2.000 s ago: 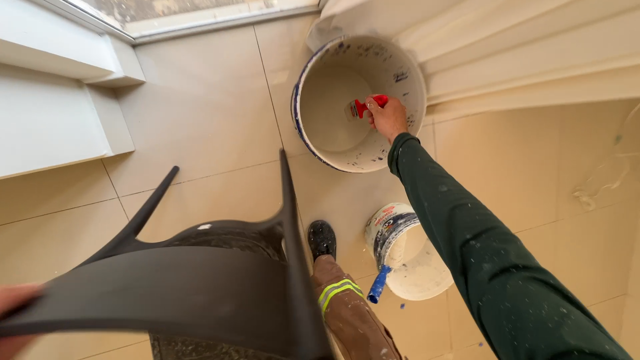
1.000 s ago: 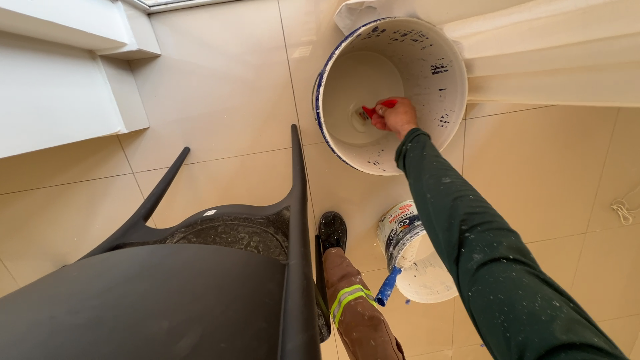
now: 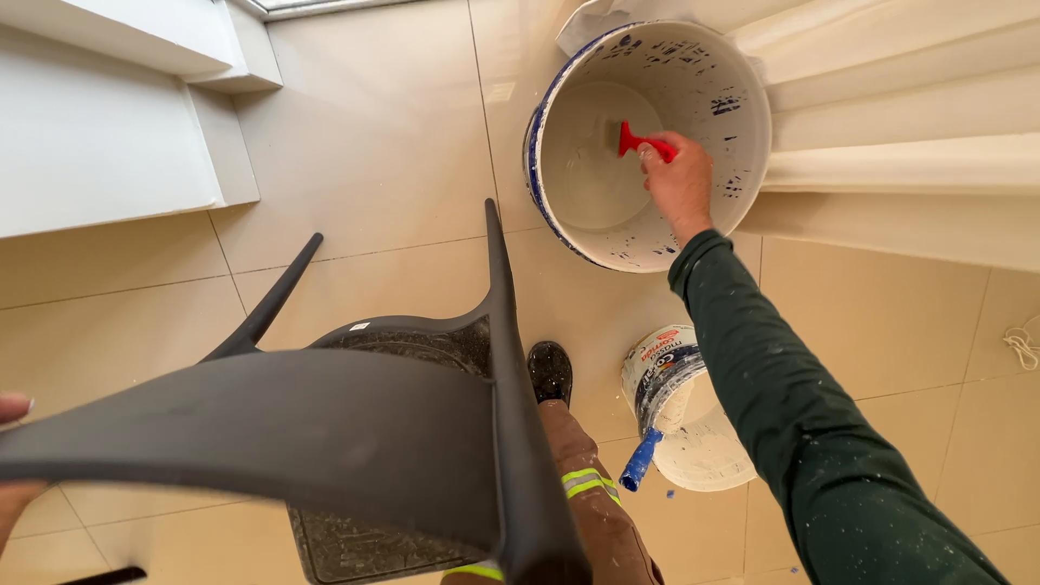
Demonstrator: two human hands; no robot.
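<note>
Inside a large white bucket (image 3: 743, 106), my right hand (image 3: 681, 183) grips the red handle of a paintbrush (image 3: 646, 145). The brush's bristles are over the pale liquid (image 3: 597, 175) at the bucket's bottom; whether they touch it I cannot tell. My left hand (image 3: 15, 455) is at the left edge of the view, around the top of the backrest of a black plastic chair (image 3: 325, 439); its fingers are partly hidden behind it. Below the large bucket, a smaller paint-smeared bucket (image 3: 650, 366) holds a roller with a blue handle (image 3: 640, 461).
A pale curtain (image 3: 886, 122) hangs at the right, close to the large bucket. White steps or ledges (image 3: 97, 138) stand at the upper left. One shoe (image 3: 550, 370) rests on the tiled floor (image 3: 374, 146) between chair and small bucket. A thin cord (image 3: 1022, 345) lies far right.
The brush has come away from the bucket's far-left interior toward its middle right, still in my right hand. My left hand shows at the chair's backrest again, after being out of view one second ago.
</note>
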